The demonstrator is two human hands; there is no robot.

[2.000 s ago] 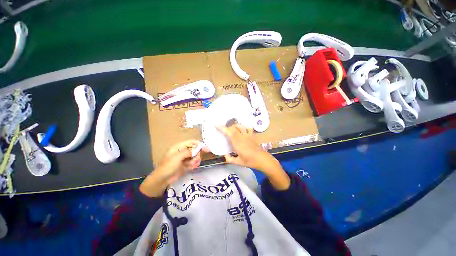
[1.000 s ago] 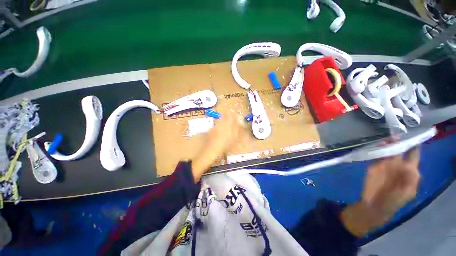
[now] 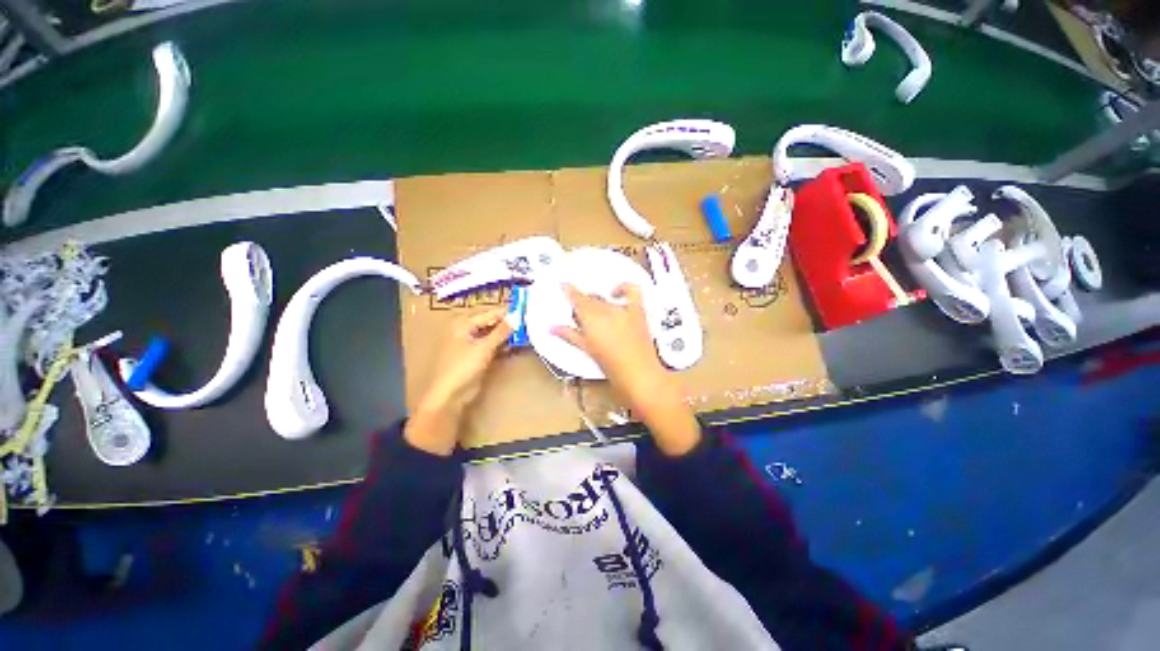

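A white disc-shaped roll lies on the cardboard sheet in front of me. My right hand rests on the roll with its fingers spread. My left hand is at the roll's left edge, its fingertips closed on a small blue tab. One curved white housing has its paddle end just above the tab. Another housing's paddle end lies right of the roll. Part of the roll is hidden under my right hand.
A red tape dispenser stands at the right, beside a pile of white curved parts. White liner scraps heap at the far left. More housings lie left of the cardboard, by the dispenser, and on the green conveyor belt.
The roll is back on the cardboard under my right hand, which was far right pulling a long white strip. My left hand now holds the blue tab. Housings on the belt have moved rightward.
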